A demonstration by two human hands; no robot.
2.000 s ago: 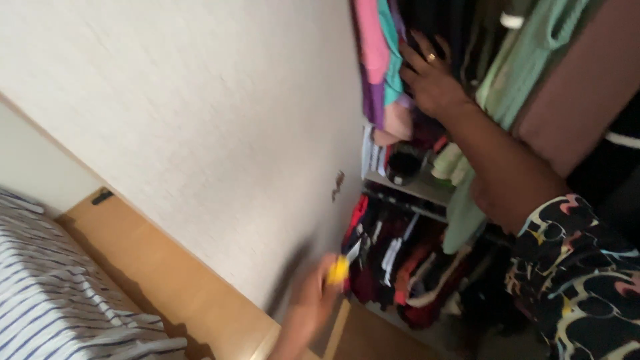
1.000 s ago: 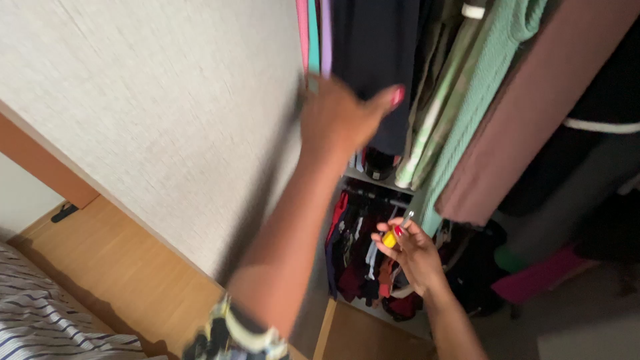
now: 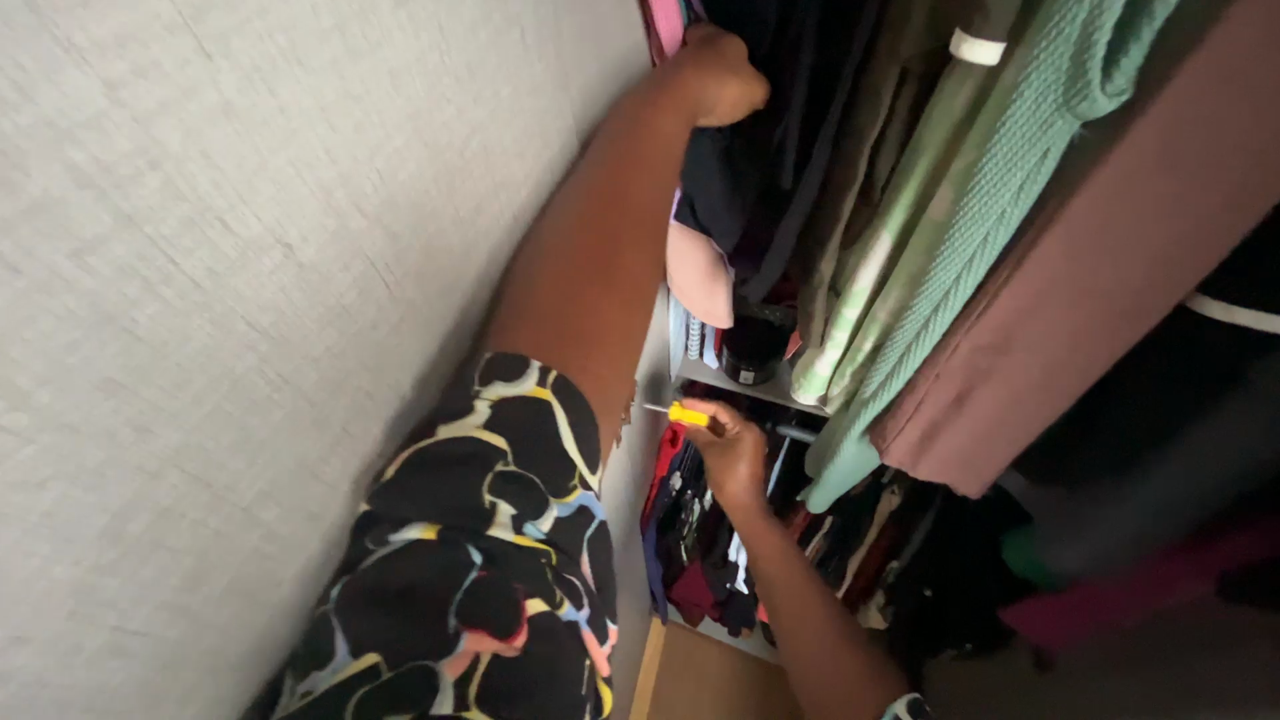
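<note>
My left hand point(image 3: 725, 82) is high up between the pale door panel point(image 3: 300, 250) and the hanging clothes. Its fingers are bent out of sight against dark garments point(image 3: 790, 150), so any hold is hidden. Lower down, my right hand point(image 3: 735, 450) grips a small screwdriver with a yellow handle point(image 3: 689, 414). The thin metal shaft points left, towards a small worn metal fitting or damaged spot point(image 3: 626, 415) on the panel's edge, partly behind my left forearm. Whether the tip touches anything cannot be told.
A green knitted garment point(image 3: 1000, 200) and a mauve one point(image 3: 1100, 260) hang at the right. Below stand a shelf point(image 3: 715, 375) with a dark round container point(image 3: 752, 348) and a lower row of clothes point(image 3: 700, 540). Wooden floor point(image 3: 710, 675) shows at the bottom.
Two seconds ago my left hand held the yellow screwdriver and my right hand was up at the clothes; now the right holds it and the left is up there. The view has shifted.
</note>
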